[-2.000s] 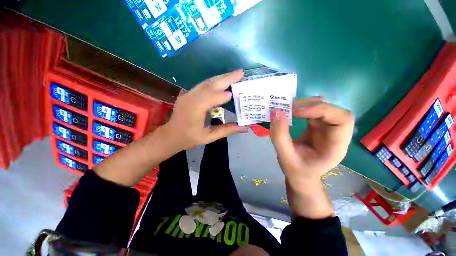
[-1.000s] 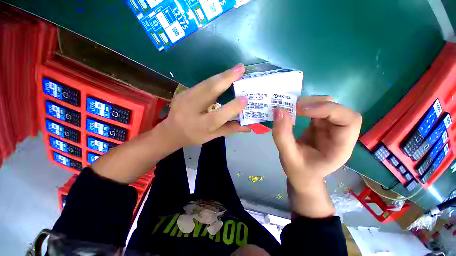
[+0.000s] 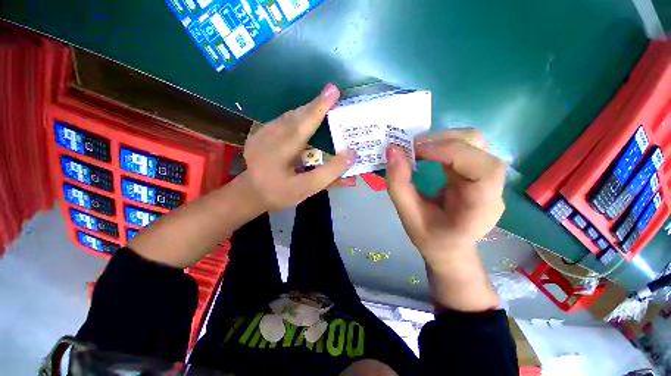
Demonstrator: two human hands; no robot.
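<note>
A small white box (image 3: 379, 126) with fine print on its face is held above the edge of the green bench. My left hand (image 3: 290, 150) grips its left side, with a finger at the top corner and another on the lower left of the printed face. My right hand (image 3: 449, 187) pinches the lower right of the face between thumb and finger; a label there is partly covered by the fingertips, so its edges cannot be told.
A blue printed sheet (image 3: 235, 29) lies on the green bench (image 3: 500, 66). Red trays of keypad phones stand at left (image 3: 114, 158) and right (image 3: 574, 172). More red trays (image 3: 26, 132) are stacked far left. A red stool (image 3: 563, 283) stands on the floor at lower right.
The box and both hands have shifted slightly left. My left fingers have changed position on the box, with one now lower on its face. The right pinch stays at the lower right.
</note>
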